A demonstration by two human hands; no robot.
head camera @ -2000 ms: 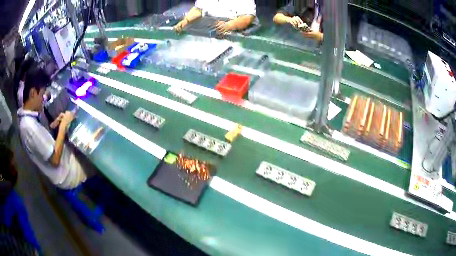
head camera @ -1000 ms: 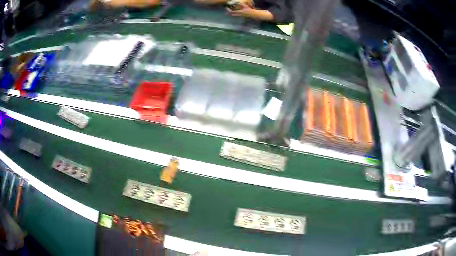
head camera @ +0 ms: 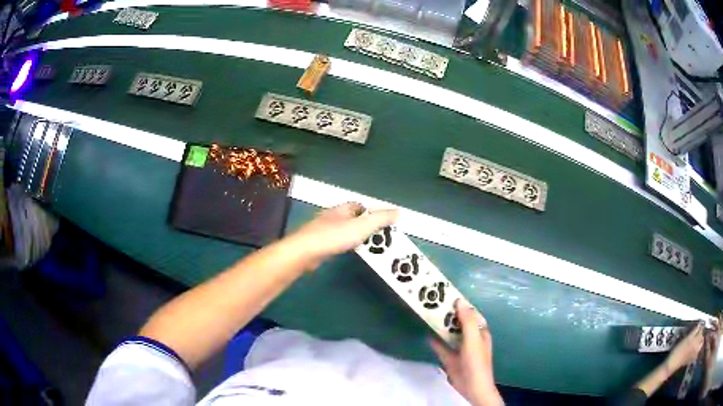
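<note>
A silver-grey four-position fixture (head camera: pixel 418 281) with round black-slotted openings is held at a slant over the green bench front. My left hand (head camera: pixel 346 227) grips its upper-left end and my right hand (head camera: pixel 469 350) grips its lower-right end. Both hands are bare. The flat black parts tray (head camera: pixel 226 208) lies left of the fixture, with a heap of shiny orange copper coils (head camera: pixel 252 163) at its far edge and a green label (head camera: pixel 197 156) in its far-left corner.
More fixtures lie on the green belt beyond the white rail (head camera: pixel 476 239), including one ahead (head camera: pixel 493 179). A brass-coloured block (head camera: pixel 314 74) lies farther off. Another person's hands (head camera: pixel 686 349) hold a fixture at the right.
The view has swung down and to the right. Both my hands have come into the picture, holding a fixture. The tray shows whole again.
</note>
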